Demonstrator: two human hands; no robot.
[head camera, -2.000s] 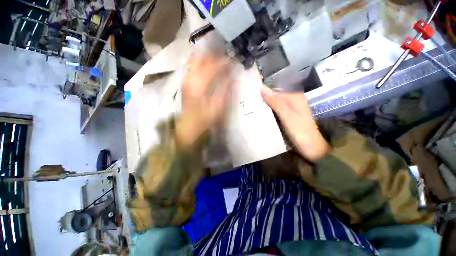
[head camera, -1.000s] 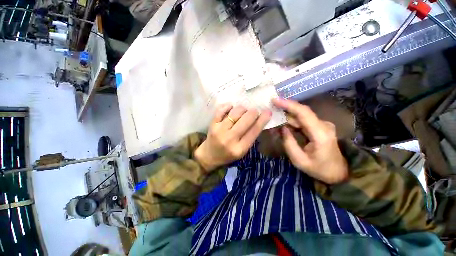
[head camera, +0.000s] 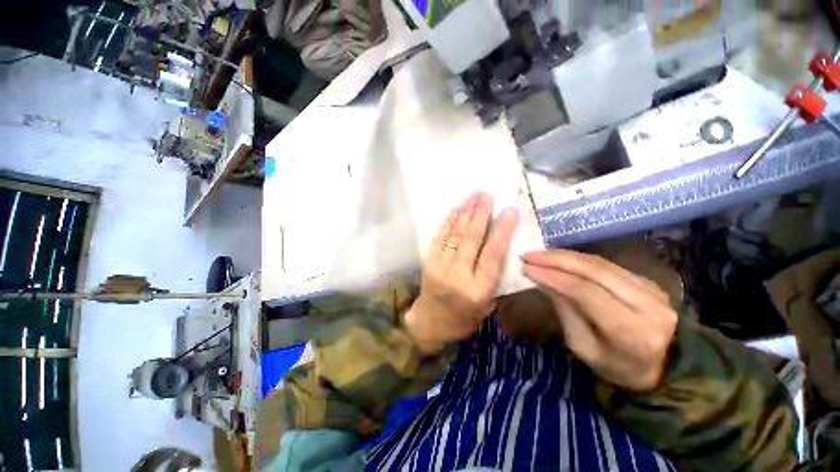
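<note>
A pale fabric panel (head camera: 460, 157) lies on the white machine table (head camera: 304, 203), with its long right edge running up to the dark presser foot area of the overlock machine (head camera: 589, 88). My left hand (head camera: 460, 267), with a ring on one finger, lies flat on the panel near its front end, fingers pointing towards the machine. My right hand (head camera: 608, 313) holds the panel's right front edge between thumb and fingertips. The needle itself cannot be made out.
A ruled measuring tape (head camera: 645, 198) runs along the table's front edge. A metal ring (head camera: 716, 130) sits right of the machine head, and a rod with red clamps (head camera: 804, 103) stands further right. Brown-grey cloth (head camera: 330, 37) is heaped behind. Another machine (head camera: 198, 369) stands at left.
The panel, previously bunched under both hands, now lies smoother. My left hand has moved forward onto it. My right hand's fingers have closed on its edge. The view has shifted.
</note>
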